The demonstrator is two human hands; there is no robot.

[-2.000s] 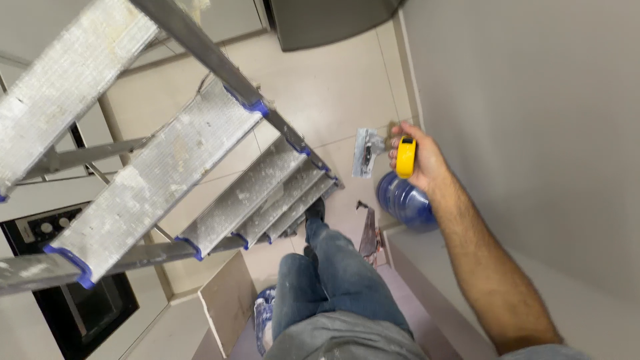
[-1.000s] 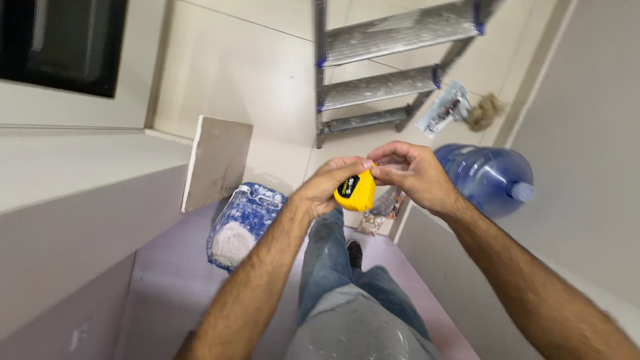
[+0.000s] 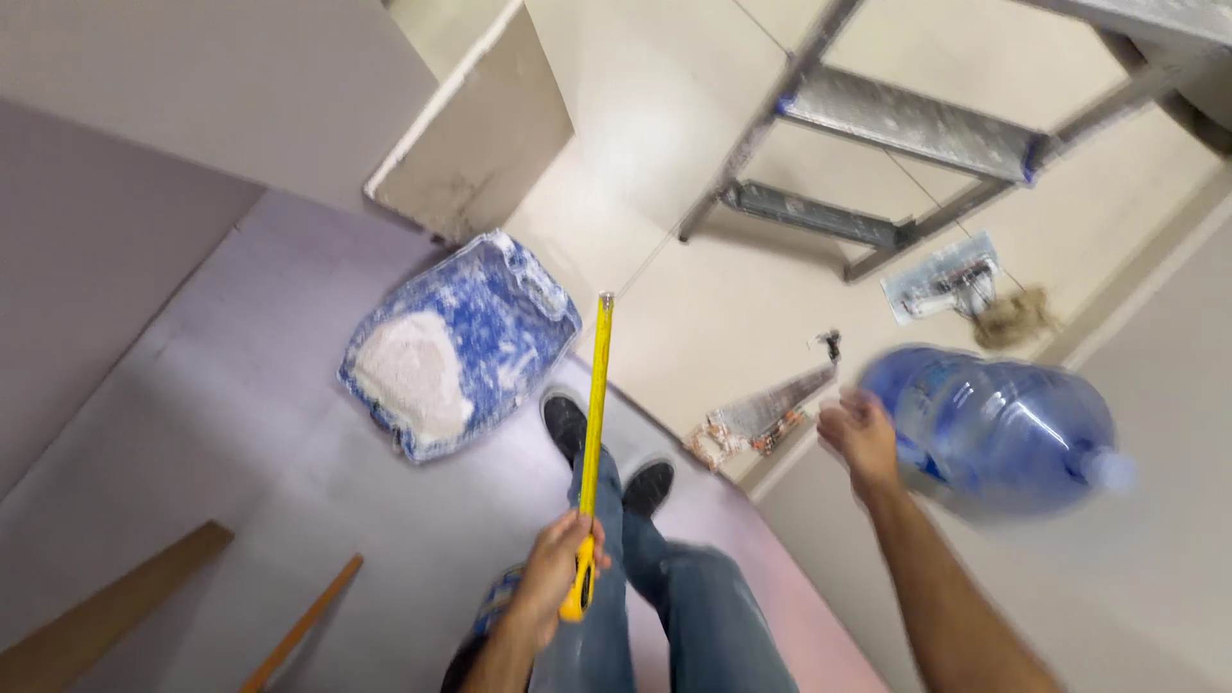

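Observation:
My left hand (image 3: 563,568) grips a yellow tape measure (image 3: 580,589) low in the middle of the view. Its yellow blade (image 3: 599,404) extends away from the case, past my shoes, and its tip lies near the edge of a blue plaster-stained container. My right hand (image 3: 859,433) is raised at the right, its fingers curled and blurred; no object can be made out in it. Just beyond it lies a large blue water bottle (image 3: 1001,423). A handsaw (image 3: 770,404) lies to the left of that hand.
An aluminium stepladder (image 3: 914,125) stands at the upper right. The blue container (image 3: 500,356) holds white powder or plaster. A board (image 3: 481,135) leans behind it. A trowel (image 3: 948,279) lies near the grey wall (image 3: 1088,577). Two wooden strips (image 3: 303,626) are at the lower left.
The tape blade now shows pulled out; one second ago both hands were together at the case. My right hand has moved away to the right. The view has shifted strongly.

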